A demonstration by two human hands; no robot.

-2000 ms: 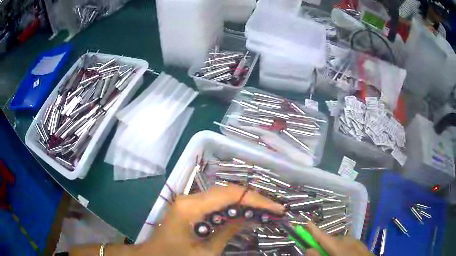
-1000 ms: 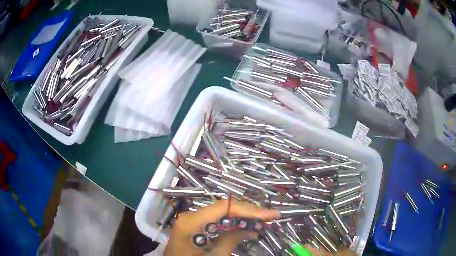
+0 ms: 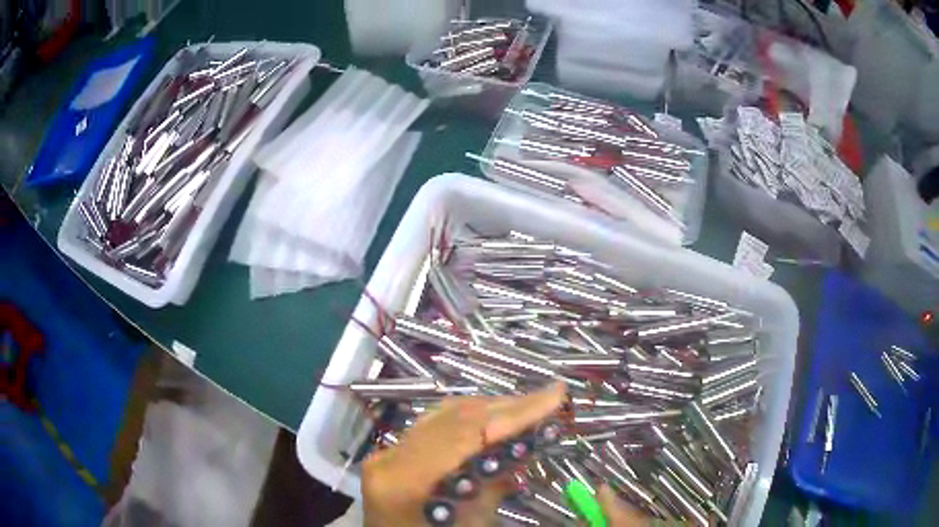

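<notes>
My left hand (image 3: 453, 443) is at the lower middle, over the white main bin (image 3: 783, 340) full of silver tubes with dark red wires. It holds a row of several cylindrical motor units (image 3: 490, 465), their round dark ends with pale centres facing me. My right hand (image 3: 623, 513) is mostly cut off by the bottom edge and partly blurred. It holds a green-handled tool (image 3: 586, 503) close to the right of the row. The tool's tip cannot be made out.
A second white bin of tubes (image 3: 301, 80) is far left, beside frosted sheets (image 3: 319, 196) and a blue folder (image 3: 88, 118). Behind the main bin are a shallow clear box (image 3: 695, 196) and a small clear box (image 3: 474, 82). Printed labels (image 3: 793, 170) and a blue tray (image 3: 855, 453) are at right.
The view has tilted down since the first frame, showing more of the main bin. Since the second, the held row and the green tool have moved slightly within the picture; the row now slants more.
</notes>
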